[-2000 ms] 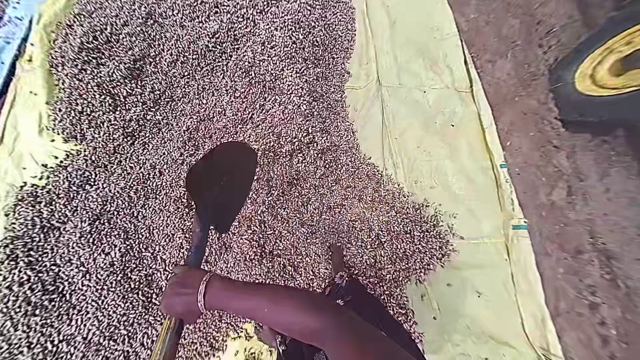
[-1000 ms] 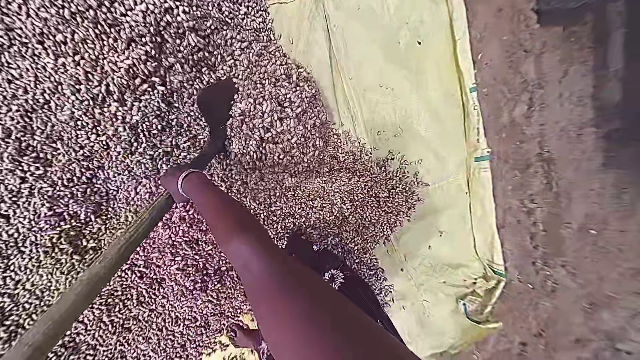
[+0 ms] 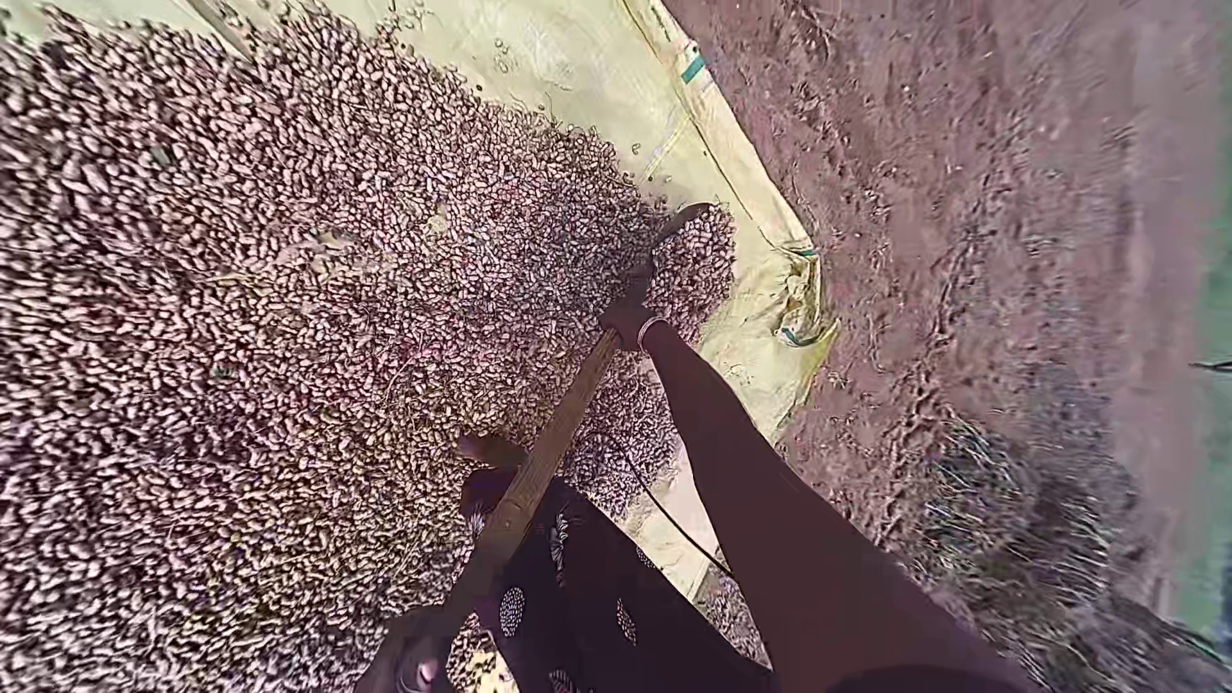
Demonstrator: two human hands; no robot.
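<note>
My right hand (image 3: 630,322), with a bangle at the wrist, grips the wooden handle (image 3: 553,438) of a shovel close to its dark metal blade (image 3: 681,223). The blade is at the right edge of a spread of what look like unshelled peanuts (image 3: 337,318), with part of it hidden among them. Lower left, my left hand (image 3: 414,654) is closed around the rear part of the handle. Below the shaft are dark patterned clothing (image 3: 577,587) and a bare foot (image 3: 491,449) on the peanuts.
A pale yellow tarpaulin (image 3: 568,58) lies under the peanuts, its folded edge bearing green marks and a crumpled corner (image 3: 807,308). Brown bare soil (image 3: 914,192) runs along the right. Dry plant litter (image 3: 1020,520) lies at the lower right, and a green strip (image 3: 1213,385) shows at the far right edge.
The shovel blade has gone from the midst of the peanuts to their right edge, with my right hand still on the handle. My left hand has come into view. The view has shifted and turned.
</note>
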